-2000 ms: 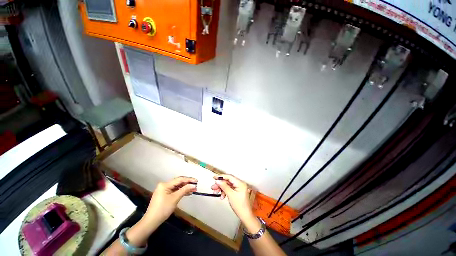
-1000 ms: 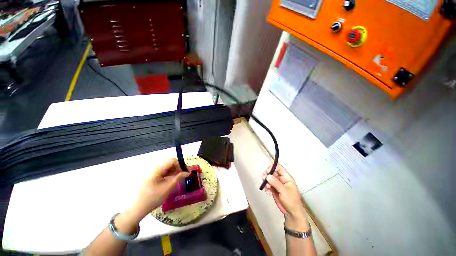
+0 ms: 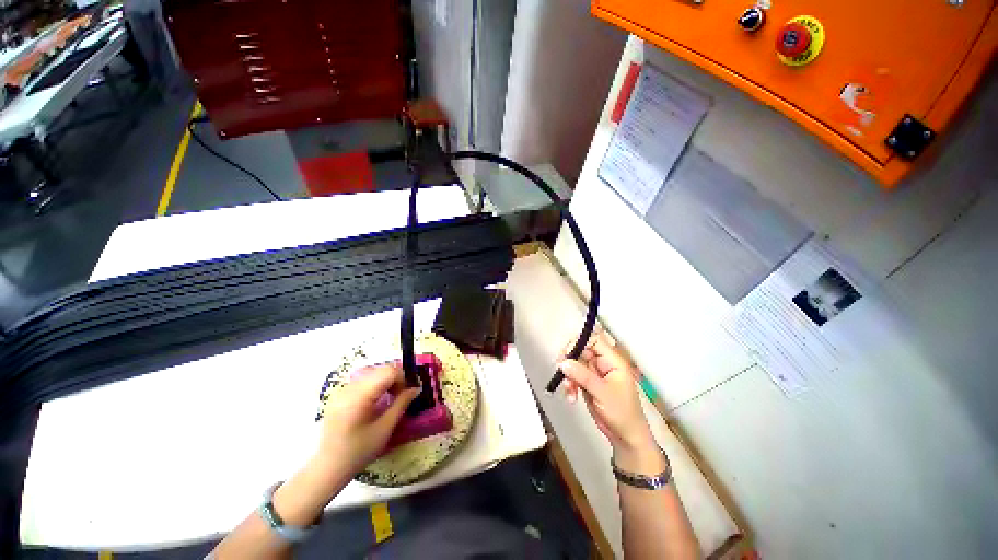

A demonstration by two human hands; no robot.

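My left hand [image 3: 370, 410] grips one end of a black strap [image 3: 589, 263] and holds that end at the dark opening of the magenta box [image 3: 436, 420]. The strap rises, loops over and comes down to my right hand [image 3: 602, 383], which grips it near its other end; a short tip sticks out below the fingers. The box sits on a round speckled cream disc [image 3: 461, 383] and is partly hidden by my left hand. Whether the strap end touches inside the opening cannot be told.
A bundle of black straps [image 3: 219, 290] lies across the white table [image 3: 164, 448]. Small dark squares [image 3: 473, 317] lie beside the disc. A wood-edged tray [image 3: 580, 443] stands low against the machine at the right. An orange control box [image 3: 865, 82] juts out at upper right.
The view first swung left from the machine to the table, and both hands went from holding a short strap piece close together to holding a looped strap apart. Lately, my right hand has moved slightly up-left.
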